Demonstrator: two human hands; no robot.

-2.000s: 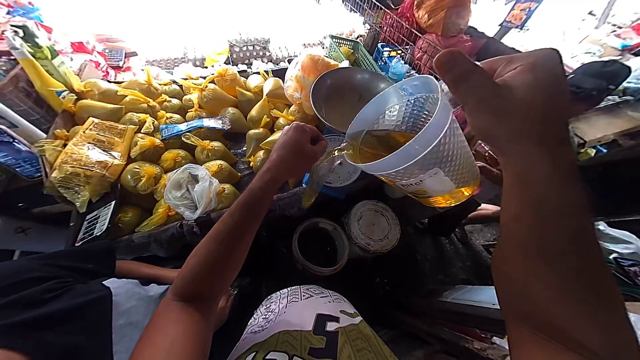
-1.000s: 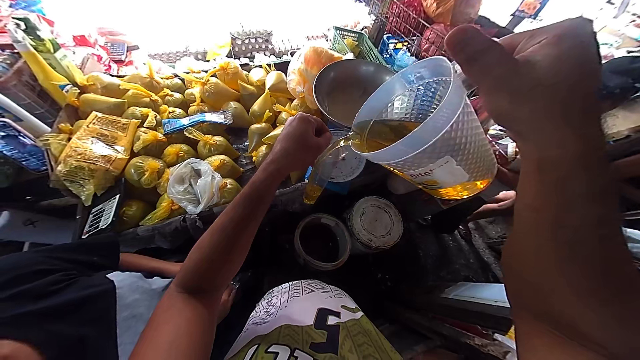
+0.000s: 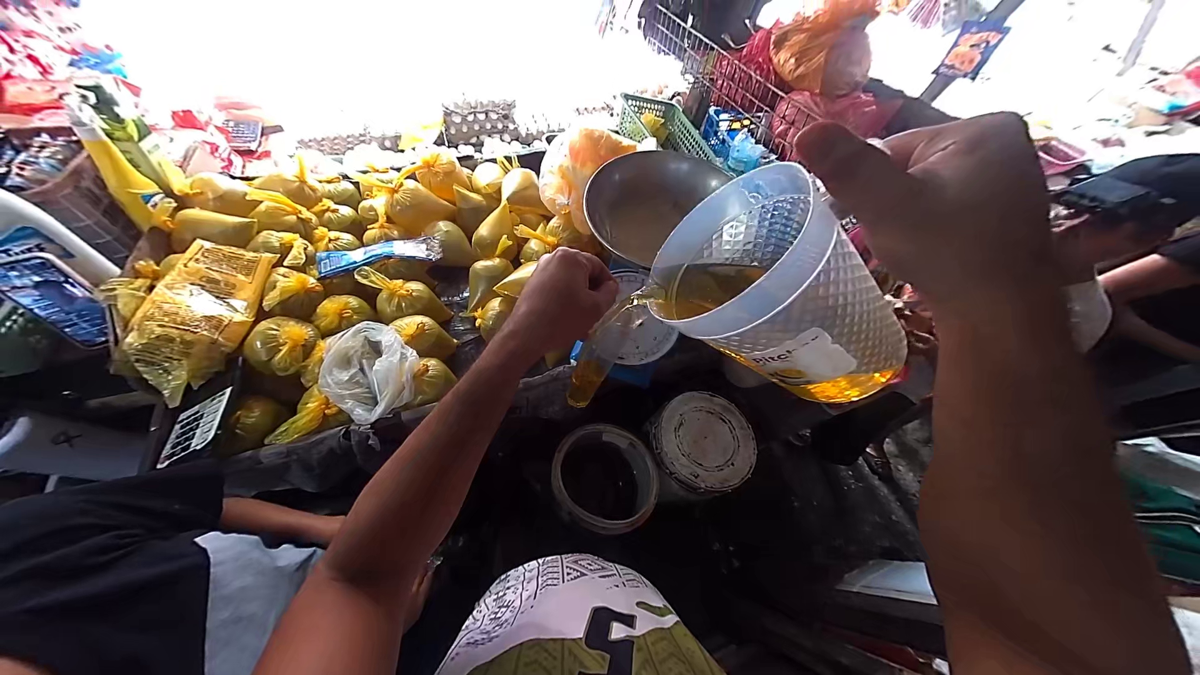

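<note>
My right hand (image 3: 928, 197) grips the handle side of a clear plastic pitcher (image 3: 797, 281), tilted to the left with yellow oil low inside. At its lip, oil runs into a small clear plastic bag (image 3: 605, 352), whose top my left hand (image 3: 562, 295) pinches; some oil lies in the bag's lower corner. Behind the pitcher is a round metal pan (image 3: 647, 202), and under the bag a scale with a round dial (image 3: 642, 328) is partly hidden.
Tied yellow bags (image 3: 403, 295) fill the stall table at left, with a crumpled clear bag (image 3: 368, 372) on them. Below stand an open round container (image 3: 605, 478) and a lidded pail (image 3: 703, 441). One person sits at lower left (image 3: 103, 562), another at right (image 3: 1116, 216).
The pitcher stays tilted over the bag, and the oil in the bag's corner shows more clearly than two seconds ago. My hands keep their holds.
</note>
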